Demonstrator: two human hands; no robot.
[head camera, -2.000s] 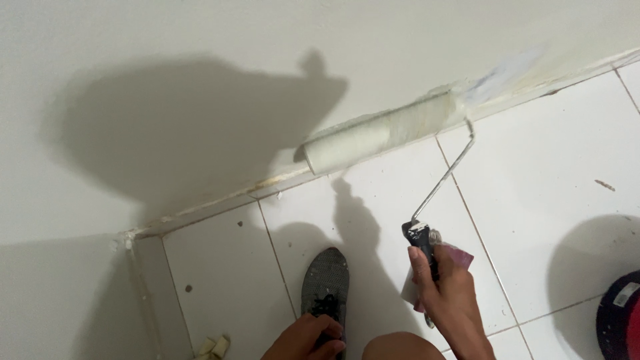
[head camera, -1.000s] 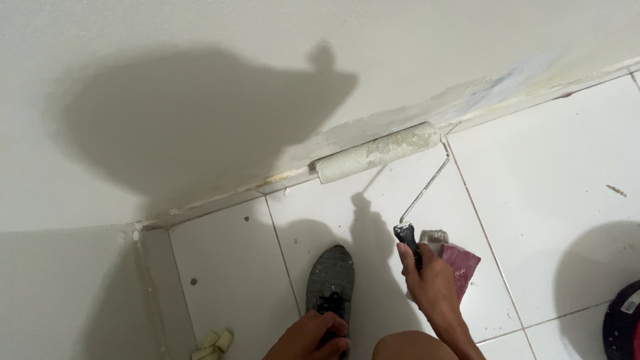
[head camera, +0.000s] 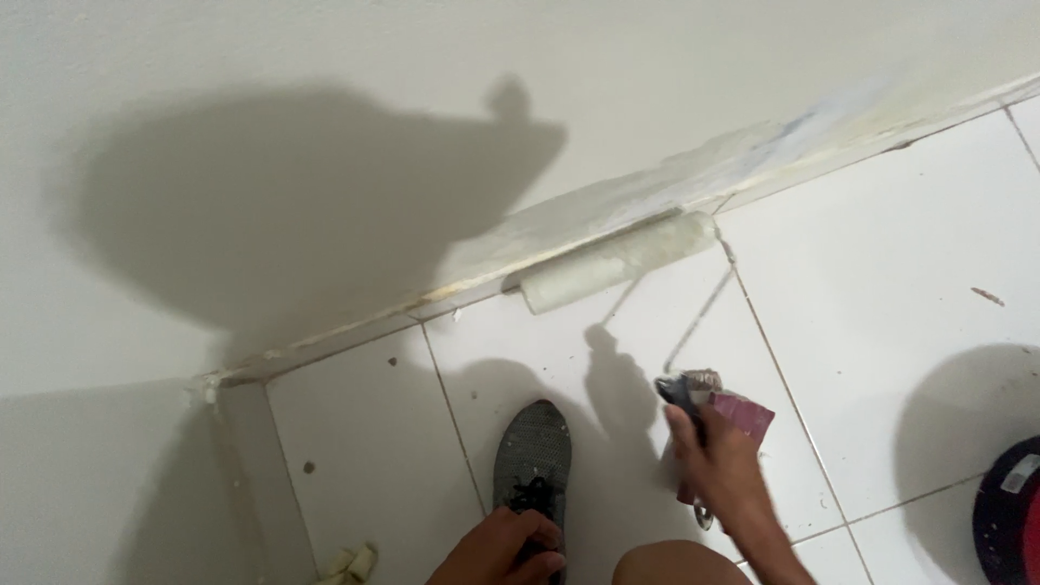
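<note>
My right hand (head camera: 715, 455) is closed on the dark handle of a paint roller (head camera: 621, 262). The roller's cream sleeve lies along the foot of the white wall (head camera: 406, 49), close to the baseboard, and its thin wire frame runs down to the handle. Behind that hand, a purple piece (head camera: 743, 418) and a brush-like end (head camera: 703, 379) partly show; what they belong to is mostly hidden. My left hand (head camera: 504, 548) rests over the laces of a grey shoe (head camera: 532, 455), fingers curled; whether it holds anything is hidden.
White floor tiles (head camera: 877, 244) meet the wall, which turns a corner at the left. A dark round container with red inside (head camera: 1003, 512) stands at the right edge. Crumpled yellowish pieces (head camera: 353, 563) lie at the bottom left, and small debris (head camera: 987, 296) dots the floor.
The roller has moved off the wall's lower face down to the baseboard and floor edge, leaving a damp-looking strip of wall in sight. My left hand stays by the shoe.
</note>
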